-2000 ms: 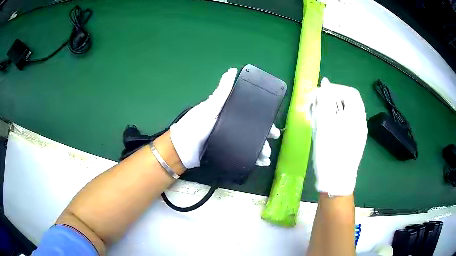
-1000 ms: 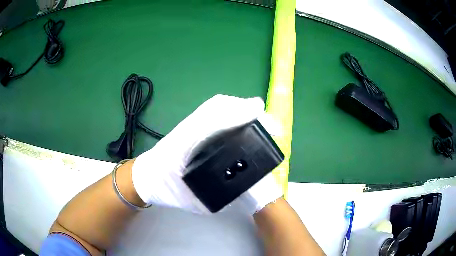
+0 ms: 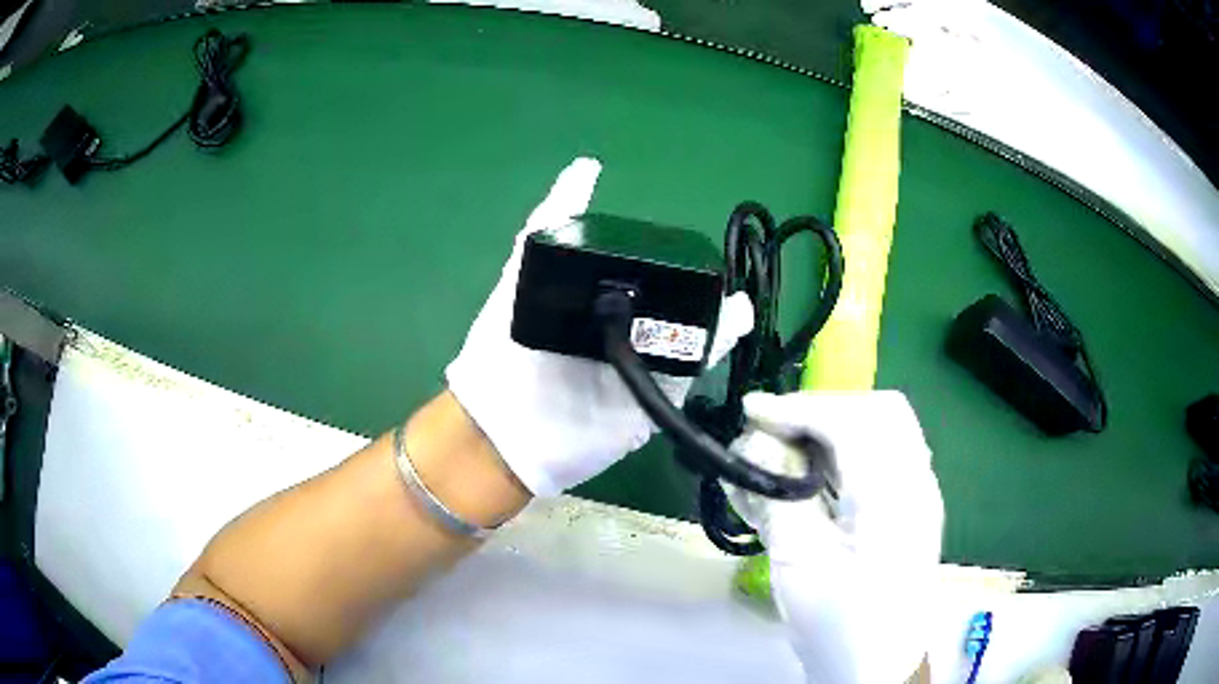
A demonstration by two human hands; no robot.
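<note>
My left hand (image 3: 555, 408), in a white glove, holds a black power adapter (image 3: 562, 297) with its cord end facing me. A small white rating label (image 3: 668, 339) shows on that end face beside the cord exit. My right hand (image 3: 856, 521), also in a white glove, is shut on the black cord (image 3: 664, 417) a little right of and below the adapter. More of the cord hangs in coiled loops between my hands and the divider bar. The fingertips of my right hand are partly hidden by the cord.
A lime-yellow divider bar (image 3: 872, 201) lies across the green belt (image 3: 374, 174). Another adapter (image 3: 1027, 365) lies right of it, a coiled cord (image 3: 215, 94) far left. On the white bench (image 3: 201, 441), a blue brush (image 3: 980, 641) and stacked adapters (image 3: 1136, 649) are at right.
The adapter in my left hand has turned from its two-pin socket end to its cord end. My right hand has come out from behind it and holds the cord. The coiled cord has left the belt.
</note>
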